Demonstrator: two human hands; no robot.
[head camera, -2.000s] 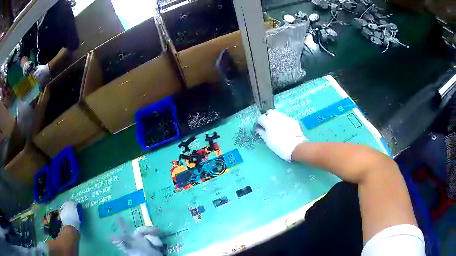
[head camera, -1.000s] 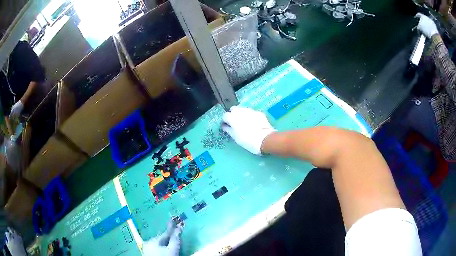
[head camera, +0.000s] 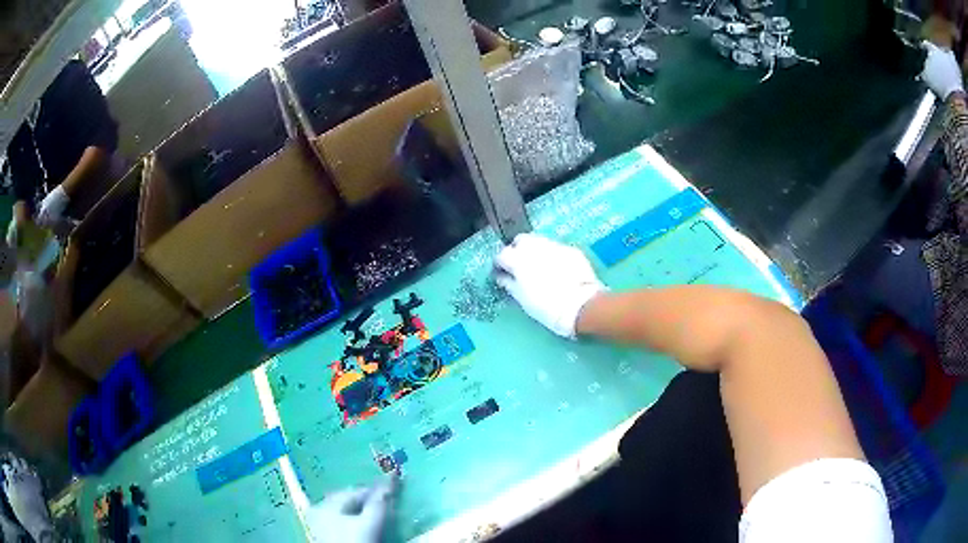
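My right hand (head camera: 550, 284), in a white glove, lies at the small metal fasteners (head camera: 480, 295) beside the foot of the grey post. Its fingertips point left and down; whether they pinch a fastener cannot be told. My left hand (head camera: 352, 513), gloved and blurred, is at the bottom edge, partly cut off, its fingertips near a small dark rectangular piece (head camera: 389, 462). Whether it holds anything cannot be told. Black plastic fittings (head camera: 380, 347) lie heaped over the orange print on the green sheet (head camera: 552, 408).
A grey post (head camera: 467, 117) stands behind my right hand, beside a clear bag (head camera: 541, 122) of small parts. A blue bin (head camera: 295, 288) and cardboard cartons (head camera: 239, 202) stand at the back left. Other people's gloved hands show at right (head camera: 940, 70) and far left.
My left hand has come in from the far left of the sheet to beside the small dark pieces. My right hand stays at the fasteners. The camera view has shifted.
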